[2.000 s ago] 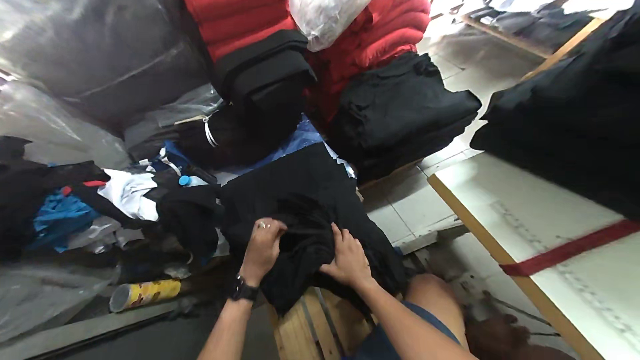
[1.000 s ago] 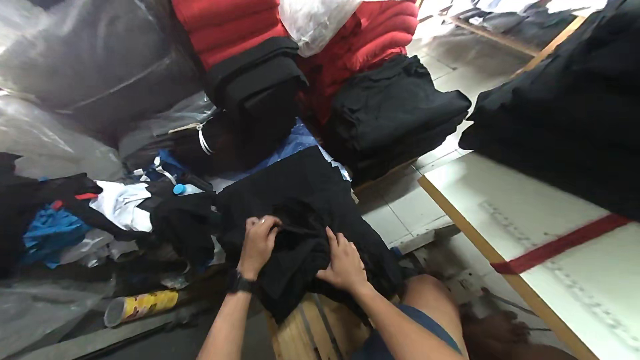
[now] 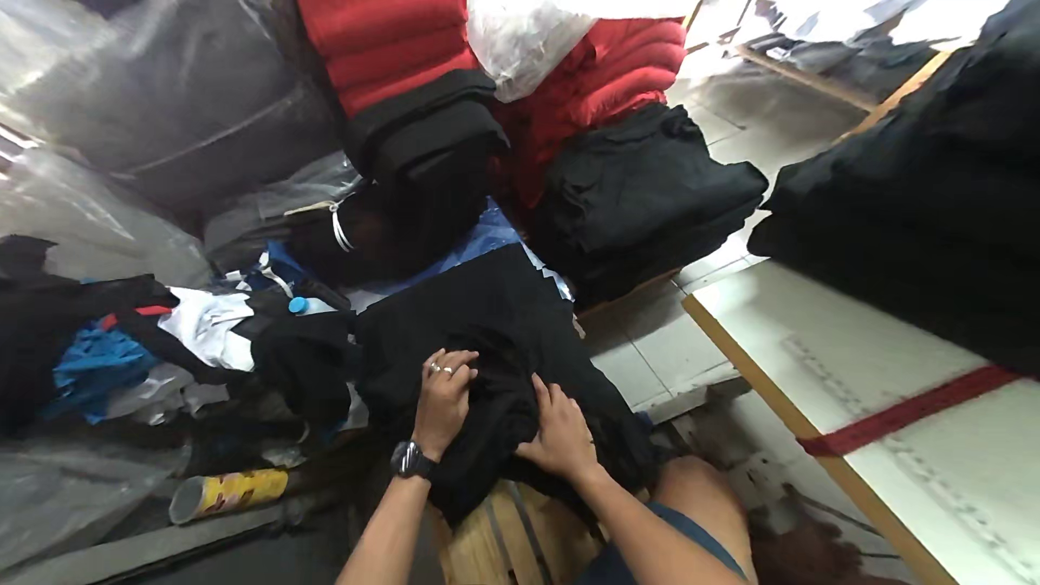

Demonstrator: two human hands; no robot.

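Note:
Black fabric lies spread over a low surface in front of me, with its near part bunched and folded between my hands. My left hand, with rings and a black wristwatch, has its fingers curled on the cloth at the left of the bunched part. On the right side of that part, my right hand rests with fingers stretched forward and thumb pointing left. Whether the left fingertips pinch a layer of the cloth is hard to tell. The near edge of the fabric hangs over a slatted wooden seat.
Folded black garments and red garments are stacked beyond. At right, a white board with a red strap bears a black cloth pile. Left are mixed scraps, a yellow cylindrical container and plastic-wrapped bundles.
Both hands stay at the bunched black cloth, with only slight shifts of the fingers. The surroundings look the same.

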